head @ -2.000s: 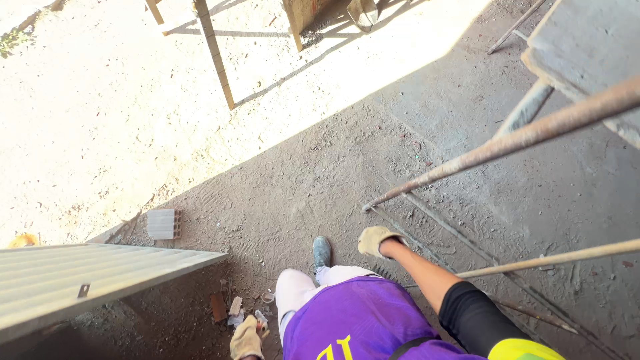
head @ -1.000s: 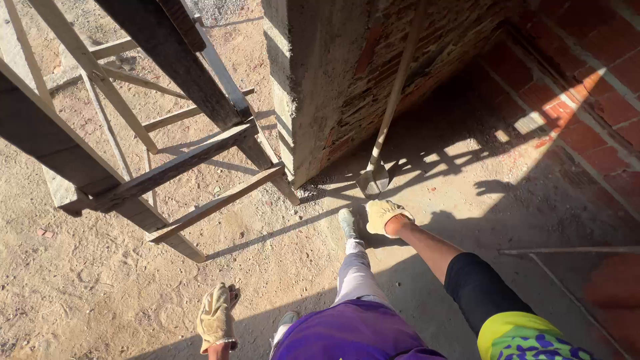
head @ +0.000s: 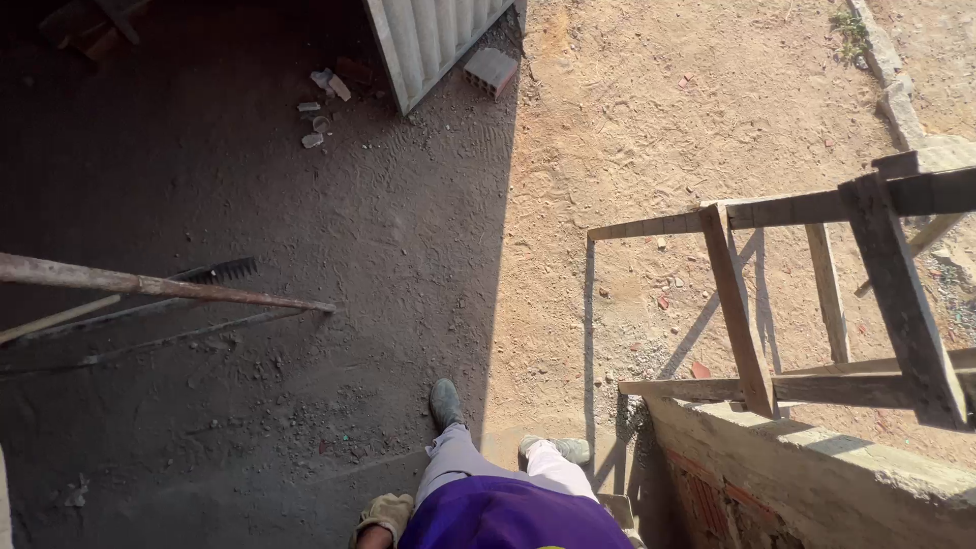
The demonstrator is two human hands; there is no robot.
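Note:
My left hand point(head: 386, 515), in a pale work glove, hangs at the bottom edge beside my trousers. No object shows in it, and its fingers are too hidden to judge. My right hand cannot be made out; my purple shirt point(head: 512, 515) covers much of the lower edge. Just right of the shirt, part of a flat, dull object point(head: 618, 506), perhaps a shovel blade, shows by the wall. My boots point(head: 446, 404) stand on the ground at the line between shade and sun.
A wooden ladder-like frame point(head: 738, 305) stands at right, above a brick and concrete wall point(head: 762, 450). At left are a rusty metal bar point(head: 164, 287) and a rake head point(head: 225, 271). A corrugated metal panel point(head: 442, 38), a hollow block point(head: 490, 71) and rubble point(head: 329, 84) lie ahead.
The view has turned strongly. My right hand, seen in its glove in both earlier frames, is no longer plainly visible. My left hand is now close beside my trousers.

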